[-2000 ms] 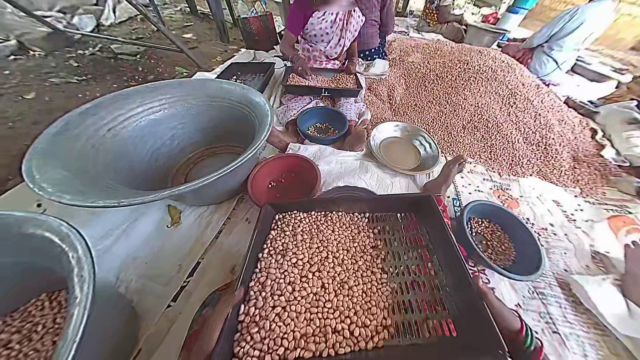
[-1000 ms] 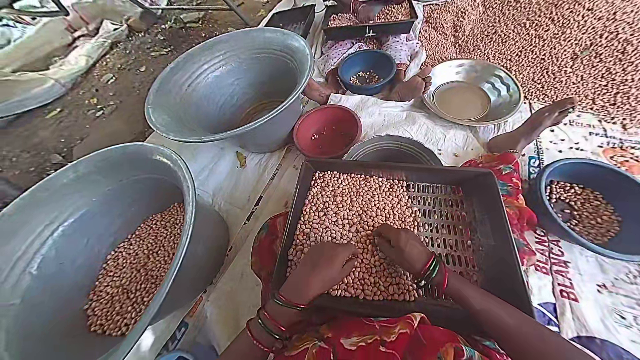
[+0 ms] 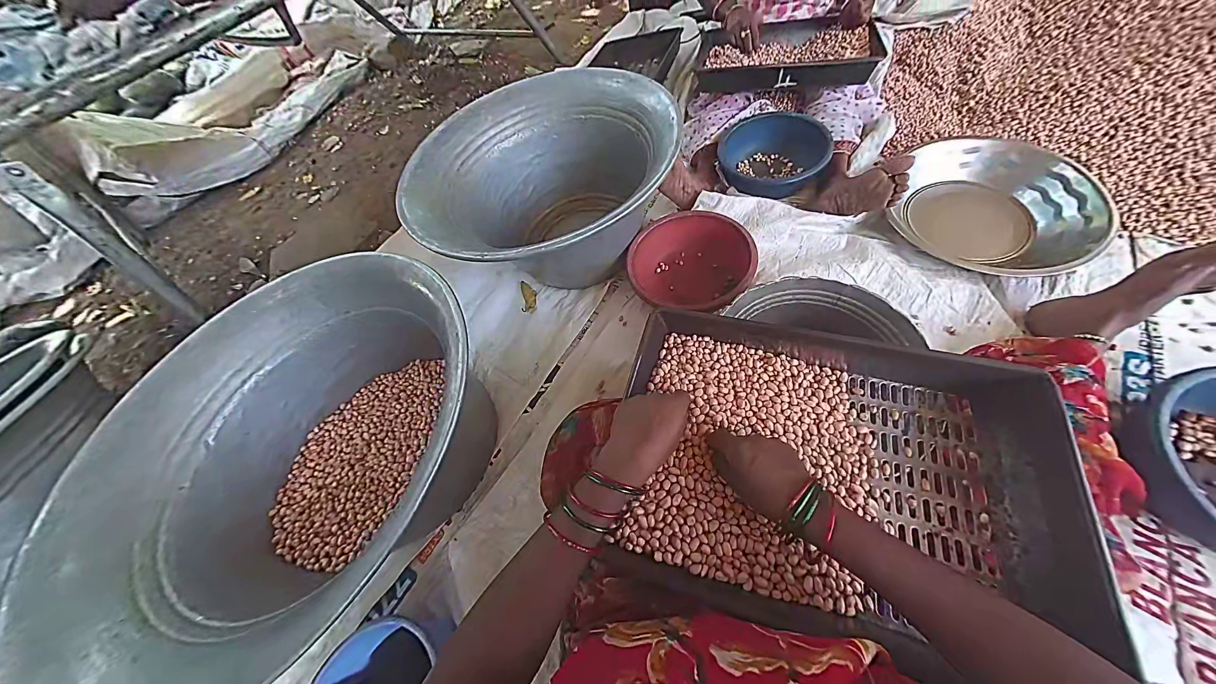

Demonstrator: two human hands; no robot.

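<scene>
A dark rectangular sieve tray (image 3: pixel 1045 475) with a slotted bottom rests over my lap. Shelled peanuts (image 3: pixel 750 560) cover its left and middle part, while slots show bare on the right. My left hand (image 3: pixel 651 427), with red and green bangles at the wrist, is at the left side of the peanuts, its fingers bent down and mostly hidden. Close to its right, my right hand (image 3: pixel 765 470) touches the peanuts with curled fingers. Whether either hand holds any peanuts cannot be seen.
A large metal tub (image 3: pixel 218 446) with peanuts stands at left, another metal tub (image 3: pixel 541 171) behind it. Beyond the tray are a red bowl (image 3: pixel 692 261), a grey basin (image 3: pixel 826 309), a blue bowl (image 3: pixel 776 142) and a steel dish (image 3: pixel 1002 204). A person works at another tray (image 3: pixel 788 76) near a peanut heap (image 3: pixel 1026 76).
Both hands were out of the peanuts' middle two seconds ago, near the tray's sides; a second ago they were on the peanuts, as now. The view has tilted down and turned left.
</scene>
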